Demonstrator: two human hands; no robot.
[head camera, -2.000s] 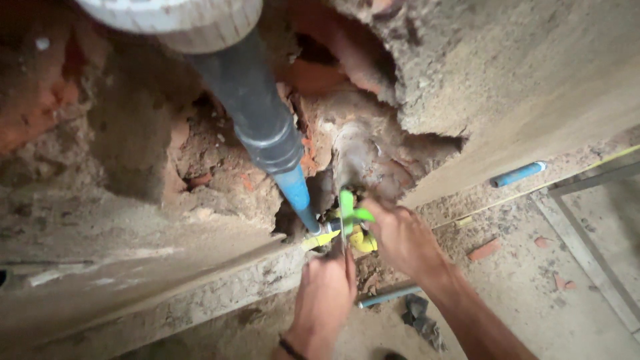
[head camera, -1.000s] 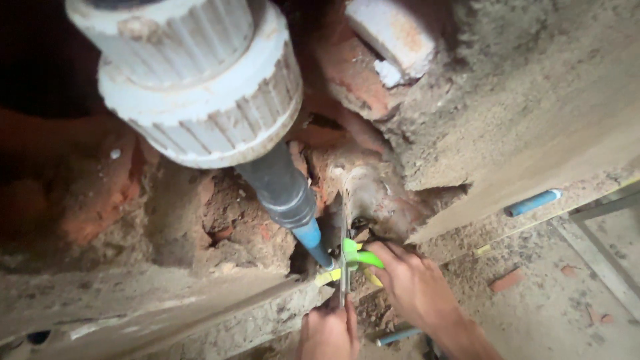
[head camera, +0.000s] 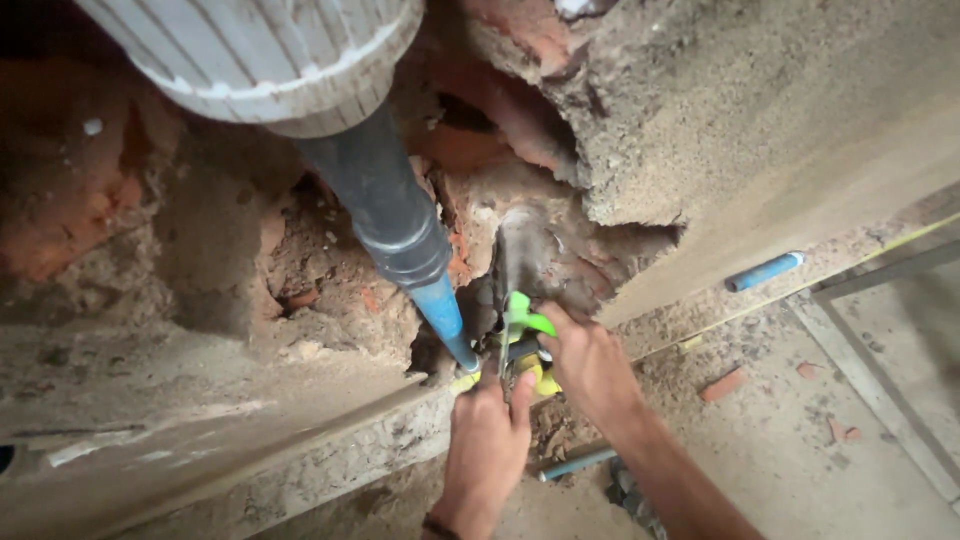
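Observation:
My right hand (head camera: 589, 360) is closed on the bright green handle of a hand saw (head camera: 519, 307), whose thin metal blade or frame stands nearly upright in view. Just left of it, my left hand (head camera: 491, 427) has its fingers at a fitting low in the broken wall; what exactly they grip is hidden. Yellow plastic pieces (head camera: 534, 373) and a short dark pipe (head camera: 523, 348) lie between the hands. A blue pipe (head camera: 442, 315) comes down to the left of the blade from a black reducer (head camera: 409, 244), below a large ribbed white plastic fitting (head camera: 292, 60).
Broken brick and plaster (head camera: 630, 142) with jagged edges surround the pipes. A short blue pipe piece (head camera: 765, 271) rests on the ledge at right. On the floor lie another blue pipe (head camera: 577, 463), brick fragments (head camera: 724, 384) and a metal frame (head camera: 877, 390).
The green-handled saw has shifted in angle between my hands, and both hands stay around the same yellow pieces. The view has moved markedly around the white fitting.

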